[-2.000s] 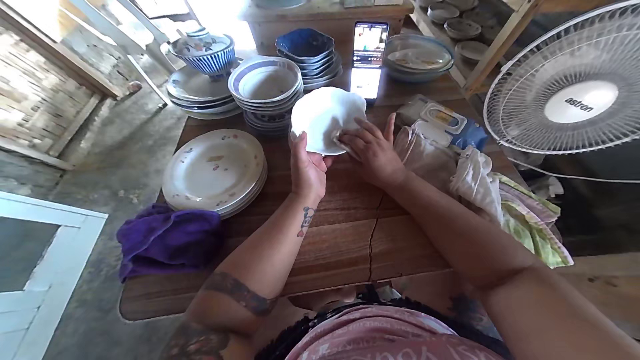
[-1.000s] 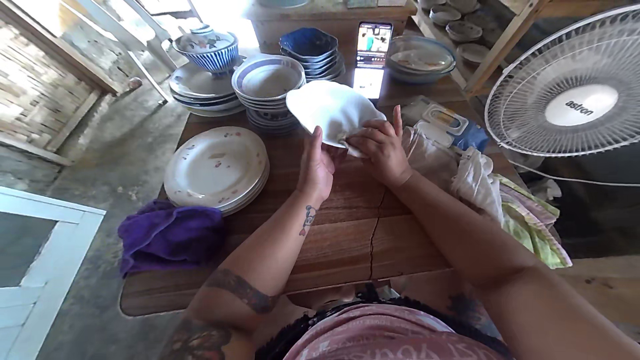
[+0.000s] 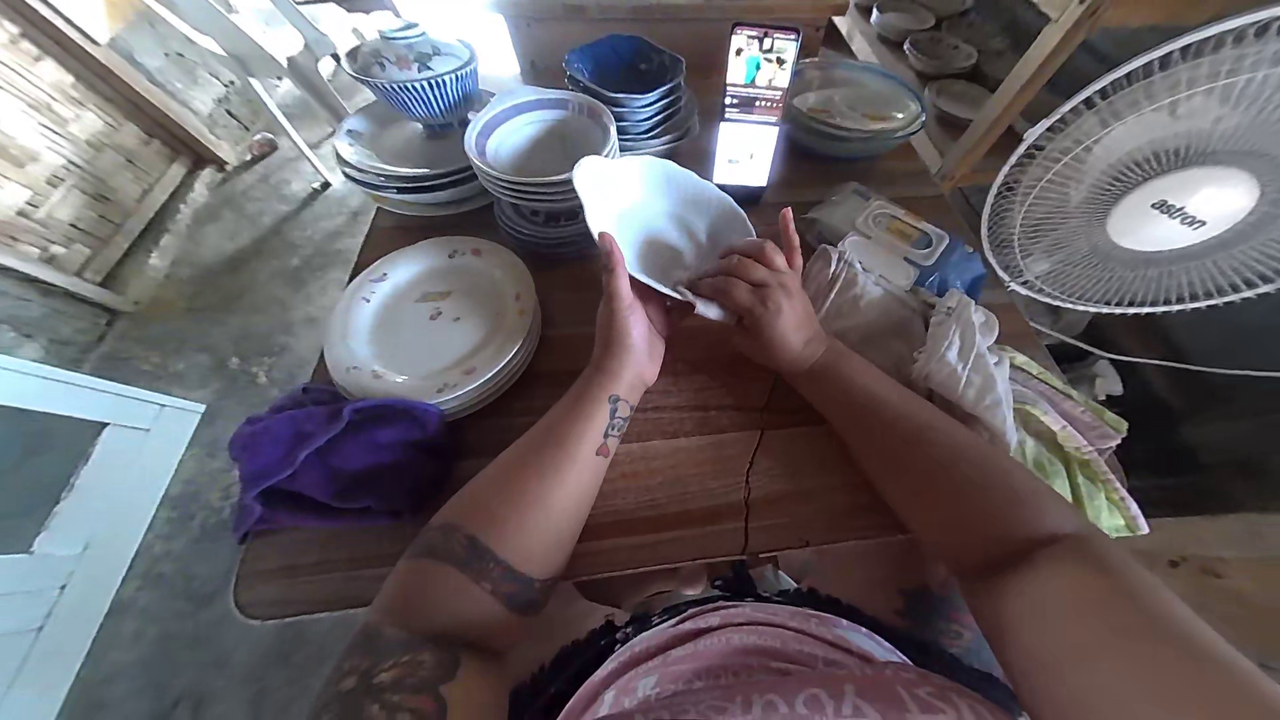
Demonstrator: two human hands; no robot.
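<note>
A white bowl with a wavy rim (image 3: 665, 215) is held tilted above the wooden table. My left hand (image 3: 632, 320) grips it from below on the left, thumb against its side. My right hand (image 3: 765, 295) pinches its lower right edge, where a bit of pale cloth or wipe seems to show under the fingers; one finger points up. Just behind the bowl stands a stack of bowls with a blue-grey band (image 3: 545, 140). To the left lies a stack of flowered white plates (image 3: 430, 320). Dark blue bowls (image 3: 625, 70) are stacked farther back.
A purple cloth (image 3: 340, 460) lies at the front left corner. A blue-striped bowl (image 3: 415, 85) sits on plates (image 3: 405, 145). Behind my hands a lit phone (image 3: 755, 100) stands near glass dishes (image 3: 855, 110). At right are a wipes pack (image 3: 900, 235), cloths (image 3: 965, 370) and a fan (image 3: 1160, 200).
Between the earlier frames and now, the bowl has been tipped from showing its open face to a steeper tilt. My right hand has moved from its inside to its lower right edge.
</note>
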